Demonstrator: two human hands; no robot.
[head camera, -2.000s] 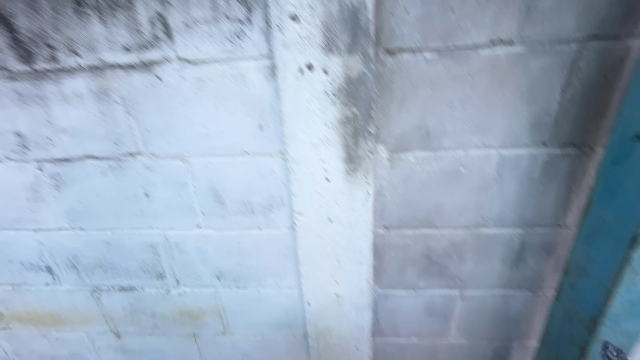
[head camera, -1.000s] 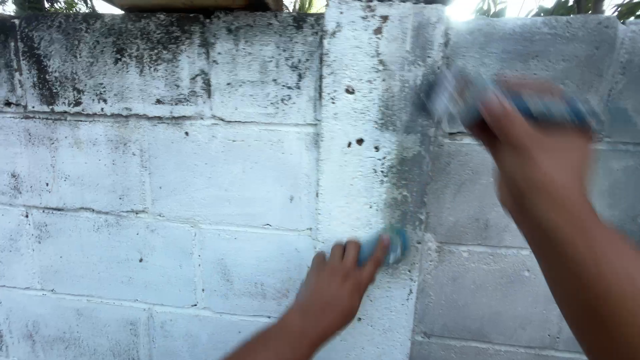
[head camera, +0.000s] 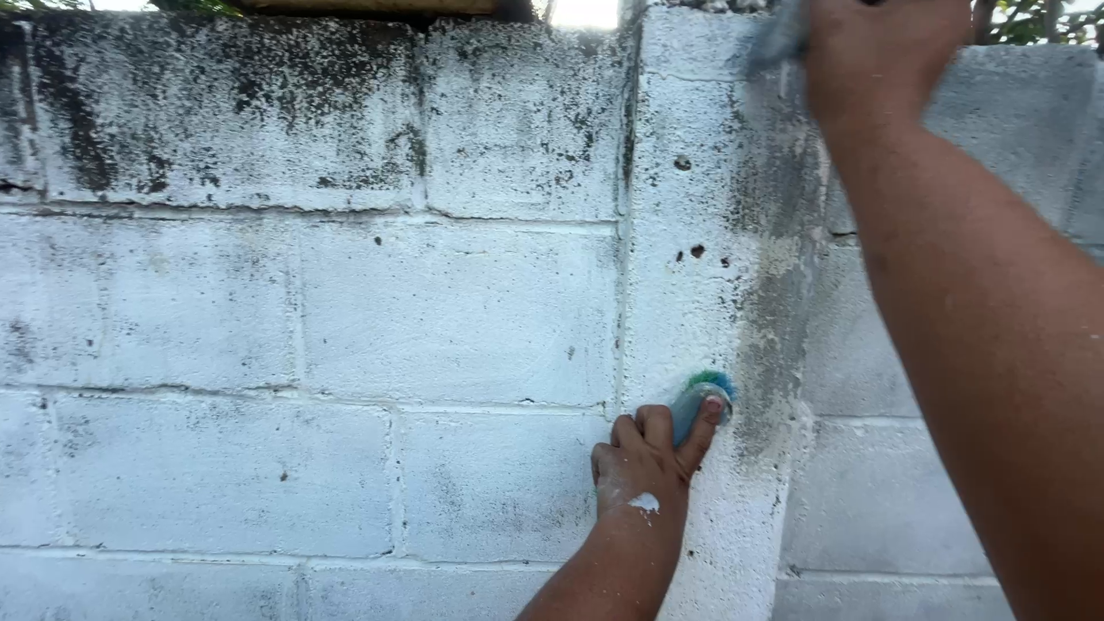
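Observation:
My left hand (head camera: 651, 457) is closed around a blue-grey scrub brush (head camera: 699, 410) with blue and green bristles, held against the white pillar (head camera: 716, 535) of a painted block wall. White paint marks its back. High up at the right, my right hand (head camera: 880, 60) grips a blurred grey tool (head camera: 776, 36) near the top of the pillar; what kind of tool it is I cannot tell. A dark grey stain (head camera: 768, 310) runs down the pillar's right side between the two hands.
White blocks (head camera: 466, 319) with mortar joints extend left, their top course (head camera: 233, 112) blotched black. Greyer blocks (head camera: 897, 492) lie right of the pillar. A wooden board (head camera: 371, 7) rests above the wall, and leaves (head camera: 1044, 26) show behind it.
Two seconds ago no hands were in view. Since one second ago, my right hand has moved up to the pillar's top; my left hand remains low on the pillar with the brush.

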